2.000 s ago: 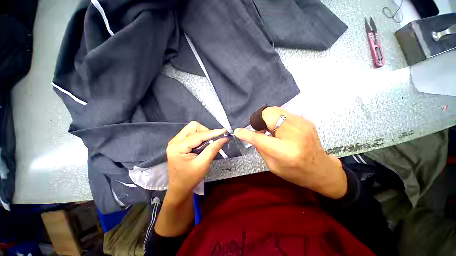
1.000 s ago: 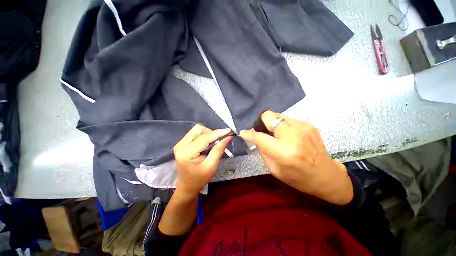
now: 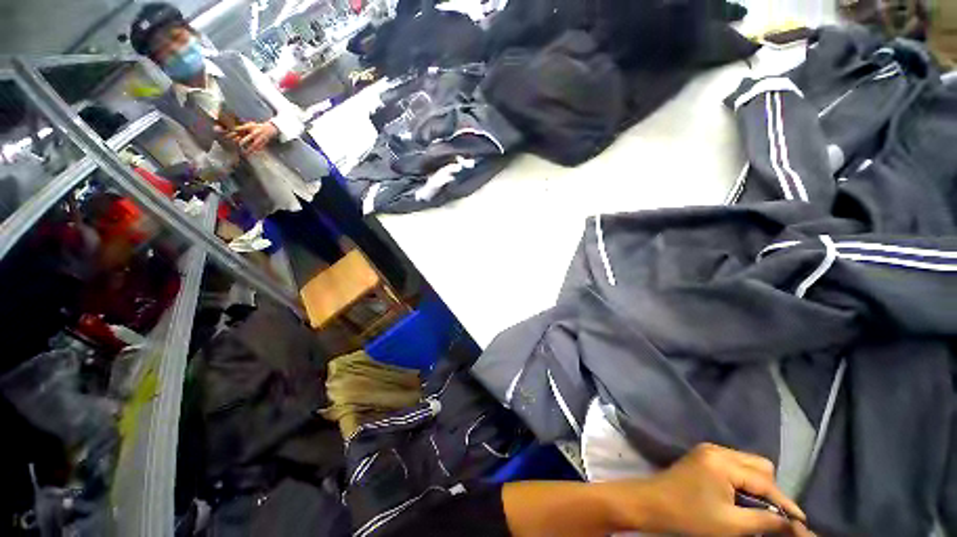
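The dark grey jacket (image 3: 672,315) with white piping and striped sleeves lies over the right part of the table. My left hand (image 3: 719,493) is at the bottom right, its fingertips pinching a small dark fold of the jacket. The picture's lower edge cuts off part of the fingers. A pale pocket bag (image 3: 609,446) shows beside my wrist. My right hand is out of the picture. No needle or thread can be made out.
A pale table (image 3: 472,252) runs diagonally. A dark garment pile (image 3: 567,89) lies at its far end. Left of it are a wooden stool (image 3: 341,288), a blue bin (image 3: 409,336), folded garments (image 3: 367,388), metal rails (image 3: 157,210) and a masked person (image 3: 236,126) standing.
The view has swung left and up, bringing the aisle and a standing person into the picture. My right hand and the snips have left it. My left hand now sits at the bottom right.
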